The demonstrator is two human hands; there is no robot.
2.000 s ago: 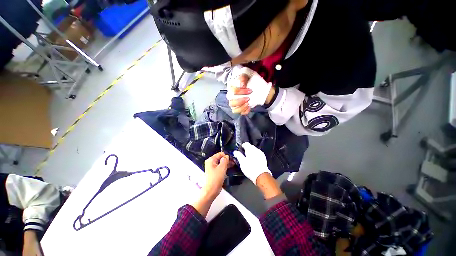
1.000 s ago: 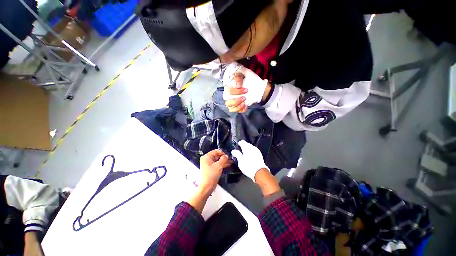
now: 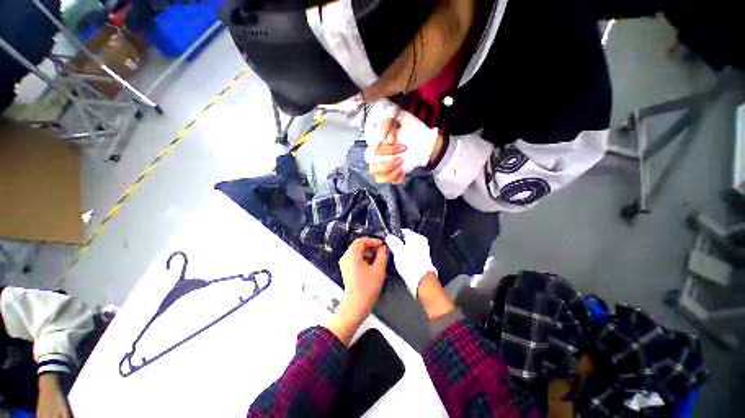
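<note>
A dark checked garment with thin white lines lies over the lap of the person opposite, at the table's edge. My bare left hand has its fingers curled at the garment's near edge; what is between the fingertips is too small to tell. My right hand, in a white glove, is right beside it with its fingers on the garment. Whether the right hand also holds a tool is hidden.
A black phone lies by my left forearm on the white table. A black hanger and a small marker-like item also lie there. A person faces me with clasped gloved hands. More checked garments are at right.
My left hand has moved slightly right, closer to my gloved right hand, and its fingers have curled. The small item on the table shows more fully. The view has shifted a little.
</note>
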